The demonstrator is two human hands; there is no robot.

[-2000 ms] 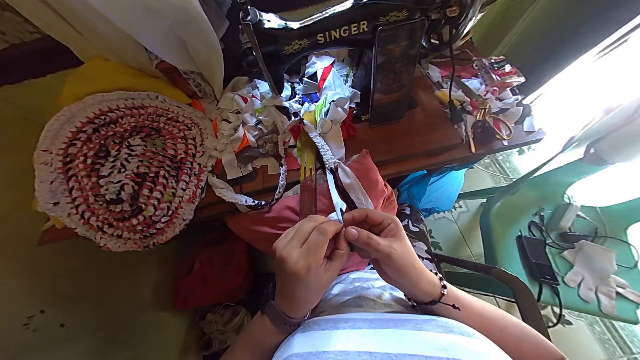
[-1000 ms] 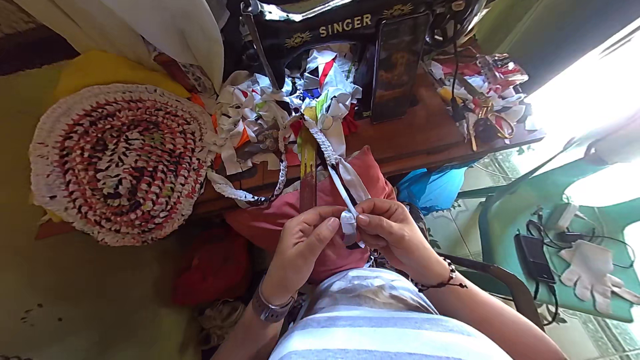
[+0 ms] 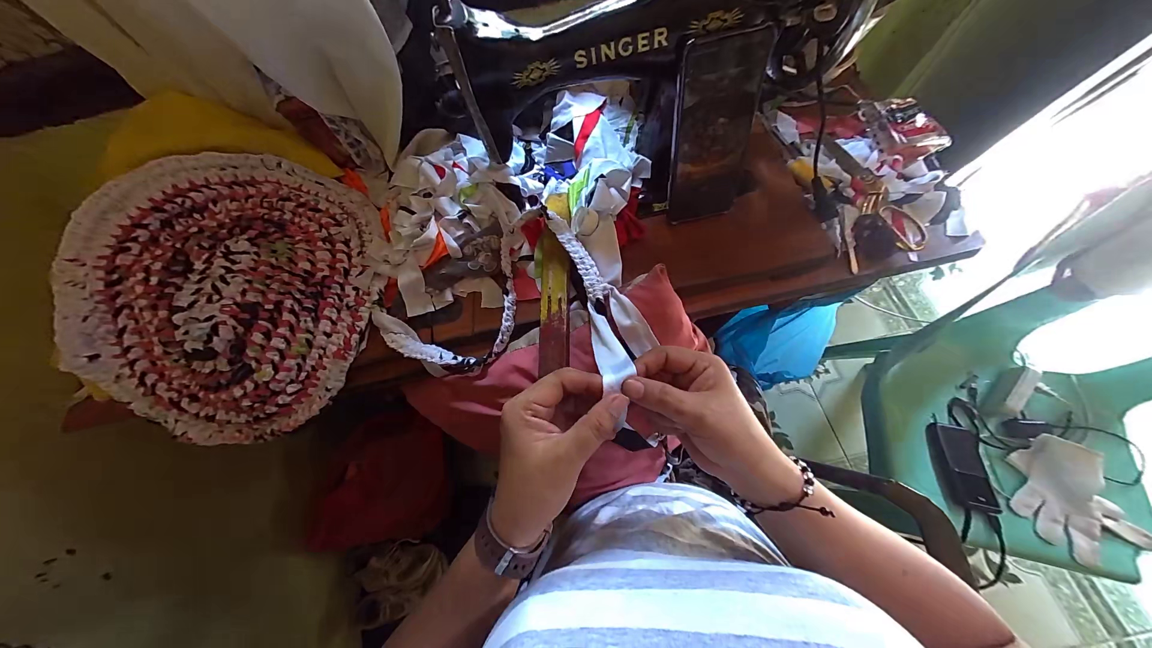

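My left hand (image 3: pixel 553 450) and my right hand (image 3: pixel 706 414) meet in front of my lap, thumbs and forefingers pinching a white fabric strip (image 3: pixel 612 353). The strip runs up into a braided fabric cord (image 3: pixel 578 250), where a second pale strip hangs free. More of the braid (image 3: pixel 418 349) loops left toward a round coiled rag rug (image 3: pixel 229 297) in red, white and black. A worn flat wooden stick (image 3: pixel 553 310), partly yellow, stands just left of the braid. Beneath my hands lies a pink-red cushion (image 3: pixel 486 405), partly hidden.
A black Singer sewing machine (image 3: pixel 621 49) stands on the wooden table (image 3: pixel 720 261) with a smartphone (image 3: pixel 720 121) leaning on it. Fabric scraps (image 3: pixel 450 193) heap under its arm. Scissors (image 3: pixel 903 228) lie at the right. A green plastic chair (image 3: pixel 909 405) holds a glove (image 3: pixel 1062 490), adapter and cables.
The end of the white strip looked bunched between my fingers a second ago; now the strip lies flatter there. Both hands remain close together in front of my lap.
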